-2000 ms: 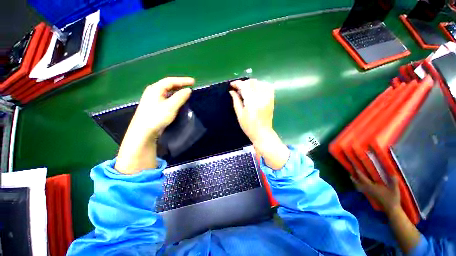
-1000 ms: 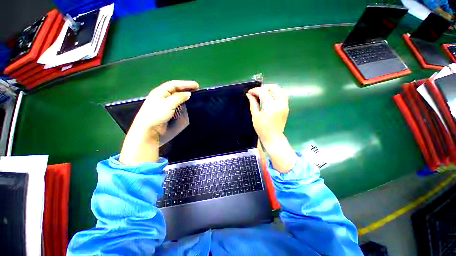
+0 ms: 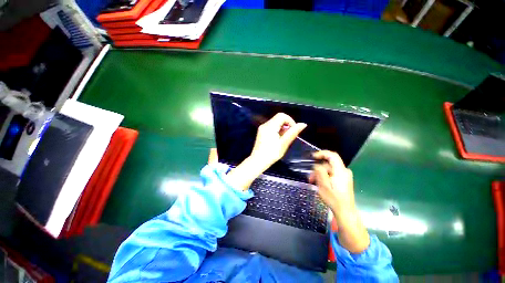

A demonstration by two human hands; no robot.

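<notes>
An open laptop stands in front of me, its black glossy screen (image 3: 243,124) upright and its black keyboard deck (image 3: 277,235) below. My left hand (image 3: 275,138) is in front of the screen, thumb and fingertips pinched on the upper end of a thin clear film piece (image 3: 303,157). My right hand (image 3: 334,179) is at the film's other side, above the keyboard's right part, its fingers blurred. Whether the right fingers grip the film cannot be told. A shiny clear edge shows along the top right of the screen.
At left, a closed laptop (image 3: 55,166) lies on white sheets over red foam pads (image 3: 102,179). More red pads (image 3: 149,38) with white sheets and a dark panel are at the back left. Another open laptop (image 3: 482,130) sits on a red pad at right. Small dark-printed label (image 3: 394,210) lies on the green mat.
The view has turned left. My hands have left the top edge of the screen and come down in front of it, closer together, with the film between them.
</notes>
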